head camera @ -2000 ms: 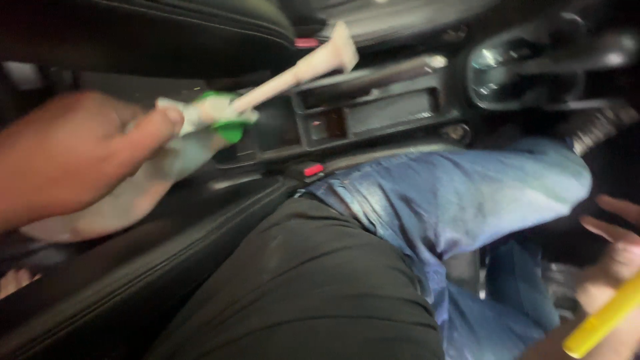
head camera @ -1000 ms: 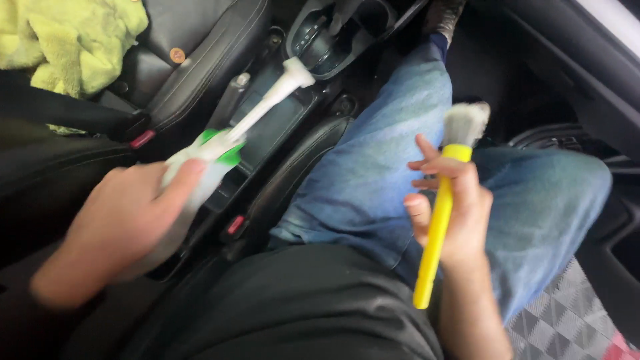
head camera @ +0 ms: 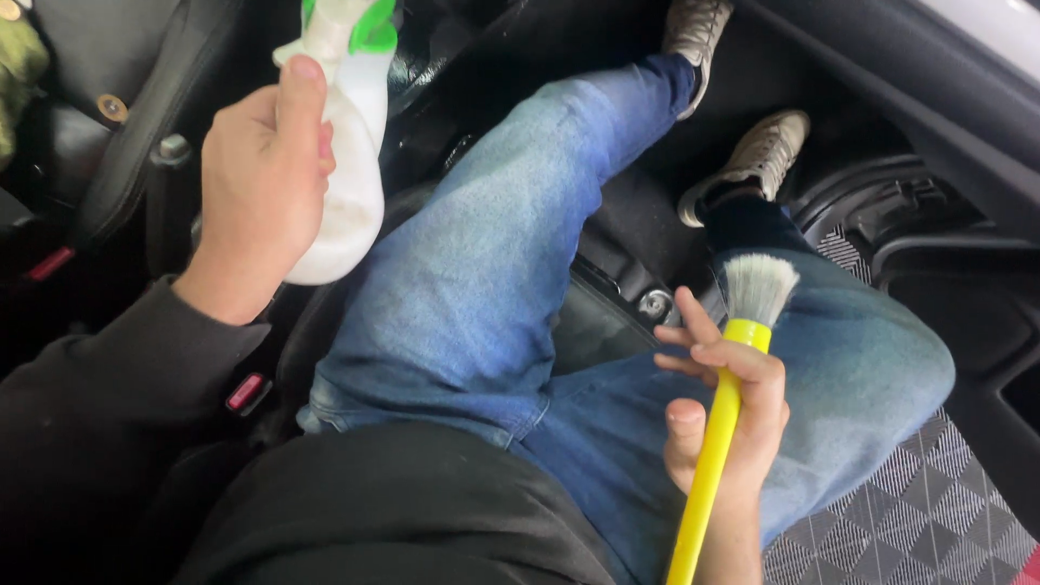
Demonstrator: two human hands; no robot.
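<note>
My left hand (head camera: pixel 264 187), at upper left, is closed around a white plastic spray bottle (head camera: pixel 353 175) with a green and white trigger head. The top edge of the view cuts off its nozzle. The bottle is tilted beside my left thigh. At lower right, my right hand (head camera: pixel 727 406) holds a detailing brush (head camera: pixel 715 439) with a yellow handle and pale bristles pointing up. The handle runs under the index finger, while the other fingers are partly spread. The brush is over my right thigh, and the handle's lower end is out of view.
I am seated in a car in blue jeans (head camera: pixel 479 227). A red seat-belt buckle (head camera: pixel 245 392) is by my left hip, another (head camera: pixel 50 264) farther left. A yellow-green cloth (head camera: pixel 18 73) is at the left edge. The door sill (head camera: pixel 902 106) and a checkered mat (head camera: pixel 918 496) are at right.
My left hand has carried the spray bottle away from over the centre console tray towards my left thigh. The brush stays in my right hand. The view has shifted towards the footwell.
</note>
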